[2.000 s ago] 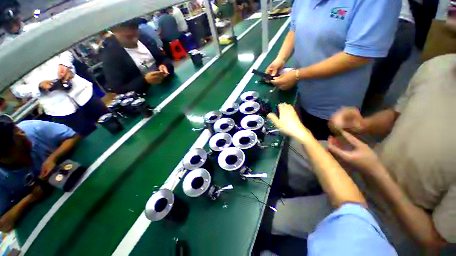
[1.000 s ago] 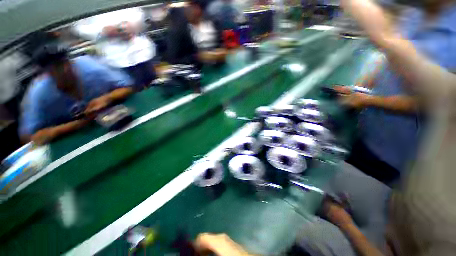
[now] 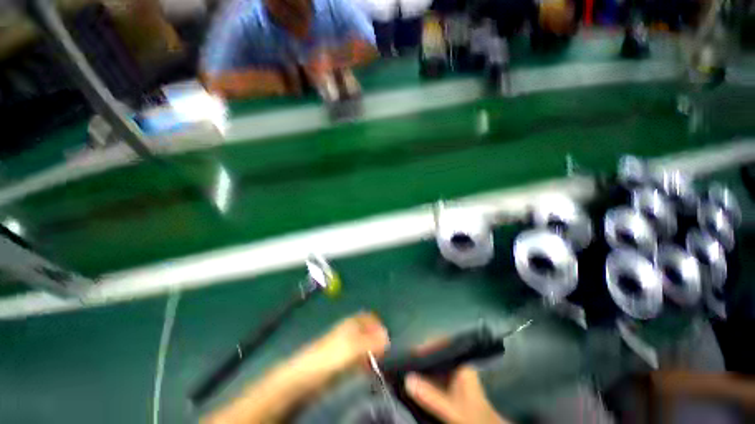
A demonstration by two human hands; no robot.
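Note:
My left hand (image 3: pixel 360 338) is closed, with a thin silvery rod-like piece (image 3: pixel 377 368) at its fingers; blur hides the exact hold. My right hand (image 3: pixel 454 399) holds a long slim black part (image 3: pixel 451 351), fingers below and behind it, with a thin pale strand at its right end. The hands are close together above the bench's near side. A mallet (image 3: pixel 257 338) with a silver and yellow-green head and long black grip lies left of my left hand.
Black housings with silver flared rims (image 3: pixel 545 263) stand grouped at the right of the green bench (image 3: pixel 331 186). A pale strip crosses the bench. Across it, a person in blue (image 3: pixel 290 50) works at a small block. A blurred frame post is at upper left.
The view has swung left, so the housings have shifted right and the mallet shows fully. Both my hands are now in view, with the black part held in the right.

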